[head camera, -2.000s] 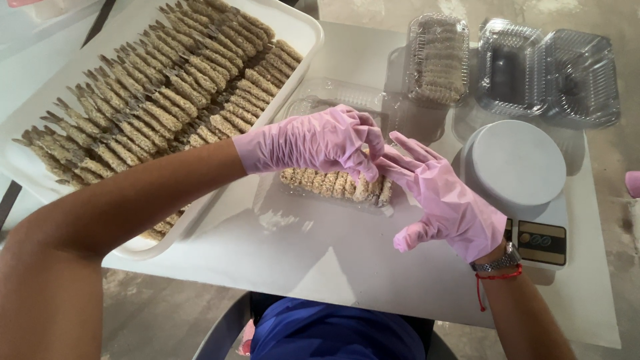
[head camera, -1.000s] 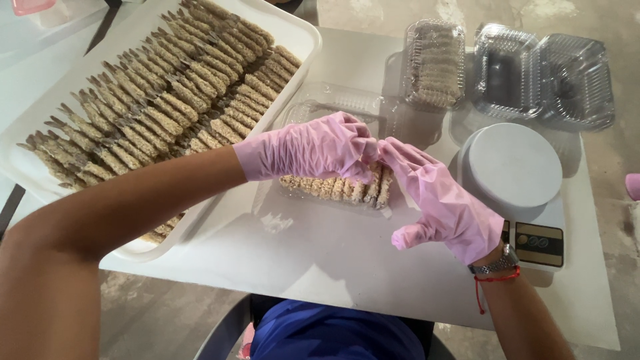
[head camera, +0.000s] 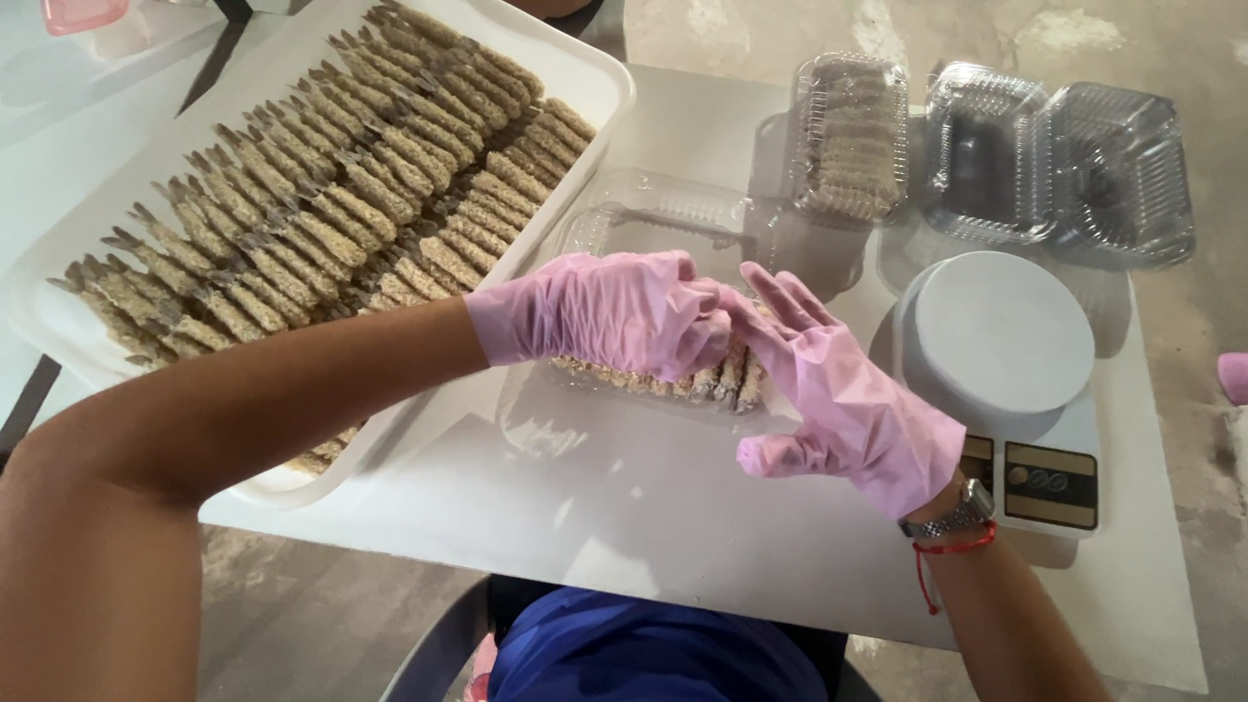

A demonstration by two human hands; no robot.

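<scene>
Both hands wear pink gloves. My left hand [head camera: 609,312], fingers curled, is over a row of breaded shrimp [head camera: 736,375] in a clear plastic clamshell container [head camera: 663,210]; whether it grips a shrimp is hidden. My right hand [head camera: 838,390] has its fingers spread, with the fingertips close to the left fingers at the row's right end, and its palm and thumb show nothing held. Left of the container, a white plastic tray [head camera: 609,107] bears many breaded shrimp [head camera: 322,205] in overlapping rows, tails toward the upper left. My left forearm crosses the tray's lower right part.
A white kitchen scale [head camera: 1004,331] with a round platform stands right of my right hand. Behind it lies an open, unfilled clear clamshell [head camera: 990,156]. A closed clear container [head camera: 848,136] of breaded shrimp is beside that. The white table's [head camera: 604,526] near edge is close to my body.
</scene>
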